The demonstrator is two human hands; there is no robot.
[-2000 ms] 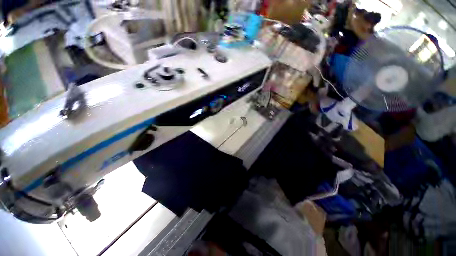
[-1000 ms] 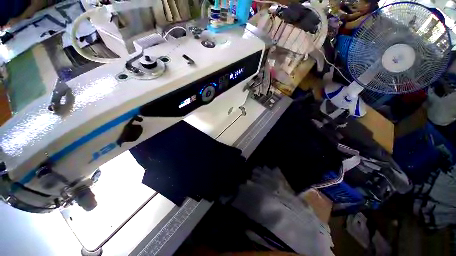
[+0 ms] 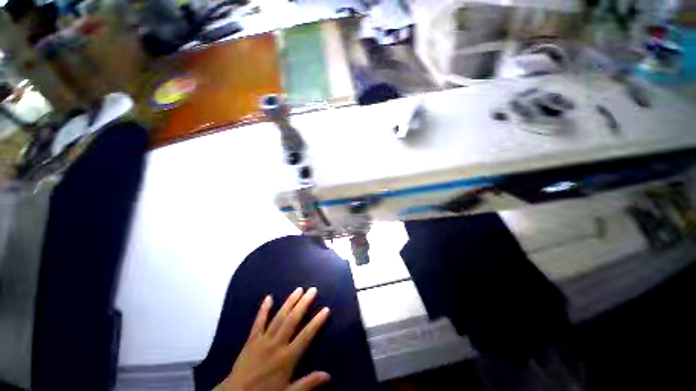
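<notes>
A navy cut panel [image 3: 252, 298] with a rounded top lies on the white table, its top edge by the presser foot and needle area [image 3: 324, 238]. My left hand [image 3: 284, 345] lies flat on this panel, fingers spread, holding nothing. The white sewing machine [image 3: 458, 149] with a blue stripe stands over the panel's top edge; the picture is blurred there. Dark pieces [image 3: 481, 282] lie right of the needle and hang towards the table's near edge. My right hand is not in view.
A long stack of navy panels [image 3: 88, 252] lies at the far left. Orange [image 3: 229, 80] and green [image 3: 305, 65] sheets are at the table's far edge. The grey table-edge strip [image 3: 416, 347] runs along the near side.
The view has swung left, so the fan is out of sight and the left stack shows. My left hand and the rounded navy panel under it have come into view.
</notes>
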